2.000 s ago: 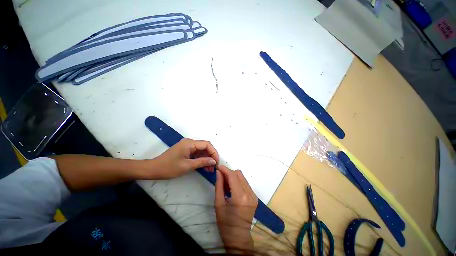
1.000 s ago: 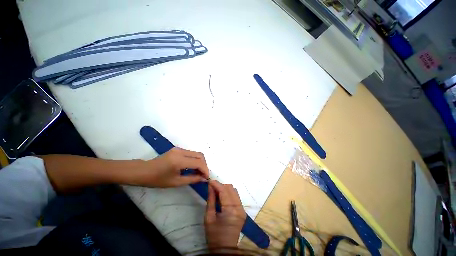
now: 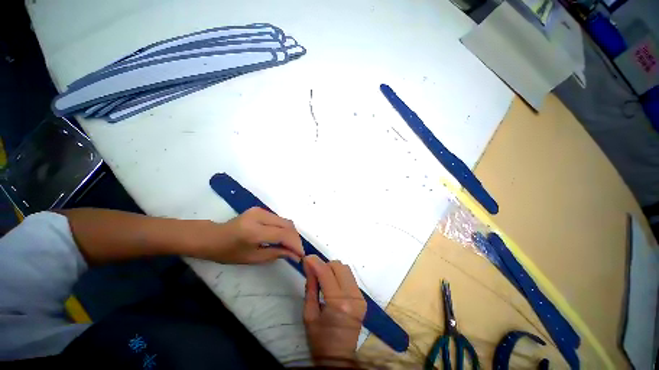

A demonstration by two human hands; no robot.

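A long navy band piece (image 3: 240, 196) with rounded ends lies diagonally on the white surface in front of me, navy face up. My left hand (image 3: 264, 237) rests over its middle with fingertips pinched. My right hand (image 3: 331, 300) lies over its lower part, thumb and forefinger pinched against my left fingertips. What the fingertips pinch is too small to tell; a needle or bead cannot be made out. Fine dark threads (image 3: 405, 318) spread to the right of my right hand.
A fanned stack of pale, blue-edged bands (image 3: 173, 69) lies far left. Dotted navy strips (image 3: 441, 149), a clear plastic bag (image 3: 460, 222), a yellow tape (image 3: 535, 271), green-handled scissors (image 3: 449, 329) and a curved navy piece (image 3: 506, 348) lie right. A clear tray (image 3: 54, 162) is at left.
The view has tilted and shifted back. Compared with two seconds ago, my hands sit slightly lower on the band, still fingertip to fingertip. The band keeps about the same place on the table.
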